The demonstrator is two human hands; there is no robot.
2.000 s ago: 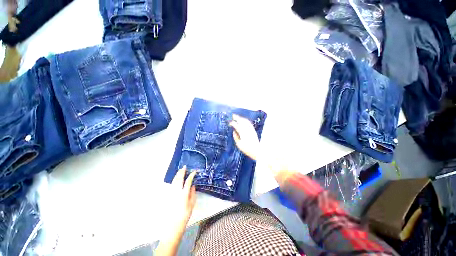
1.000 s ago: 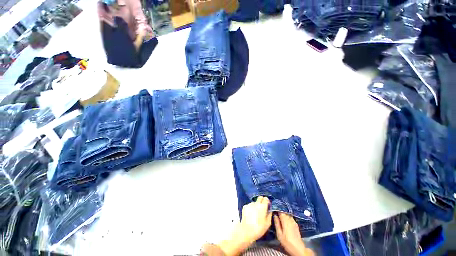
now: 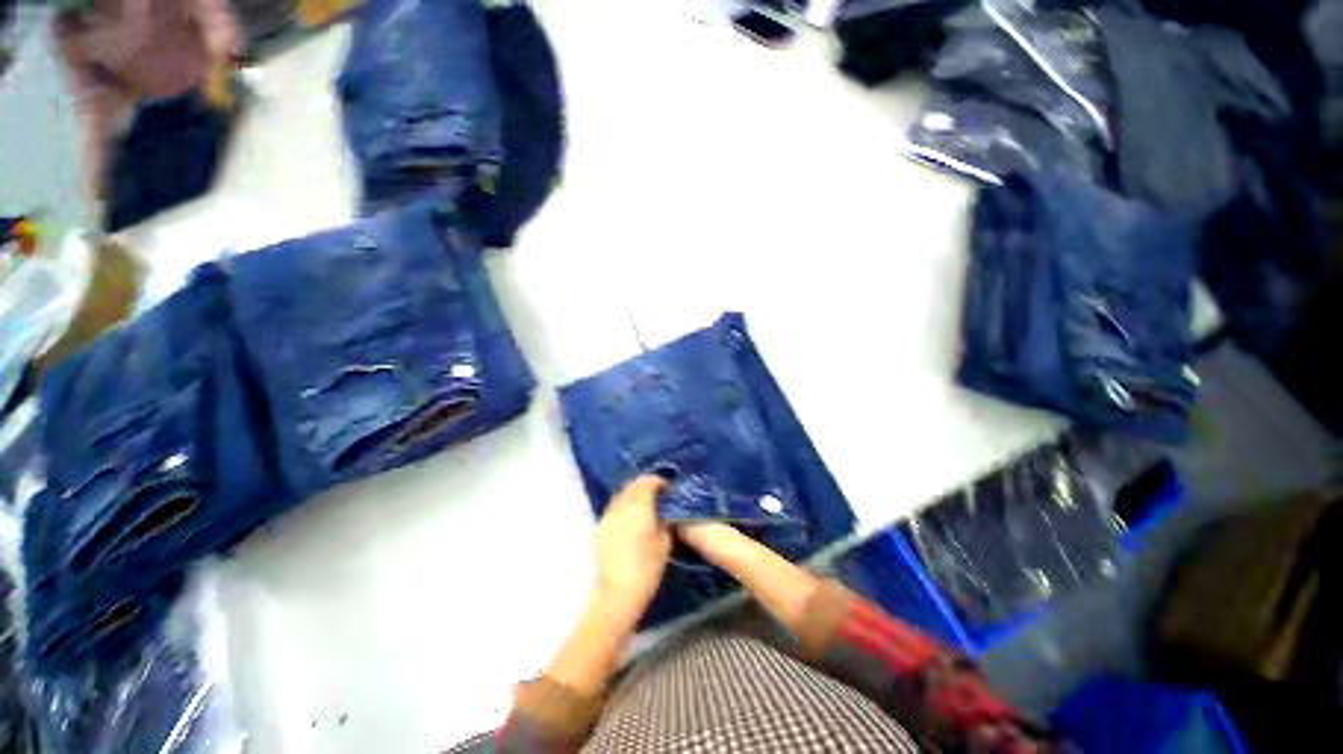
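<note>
A folded pair of blue jeans (image 3: pixel 685 413) lies on the white table in front of me, its waistband and metal button towards me. My left hand (image 3: pixel 633 533) is at the waistband's left part, thumb near the pocket opening. My right hand (image 3: pixel 714 542) is beside it, its fingers hidden inside or under the waistband. Both hands grip the waistband edge. The picture is somewhat blurred.
Folded jeans stacks (image 3: pixel 346 346) are at the left, with another stack (image 3: pixel 427 96) behind and one (image 3: pixel 1083 302) at the right. Bagged dark garments (image 3: pixel 1016 89) lie at the back right. A blue crate (image 3: pixel 950 597) and a brown carton (image 3: pixel 1245 582) stand below the table's right edge. A person's pink sleeve (image 3: pixel 147 44) shows far left.
The view has swung, so things sit differently in the frame. Both hands stay at the waistband; my right hand's fingers are now more hidden. The jeans remain folded on the table.
</note>
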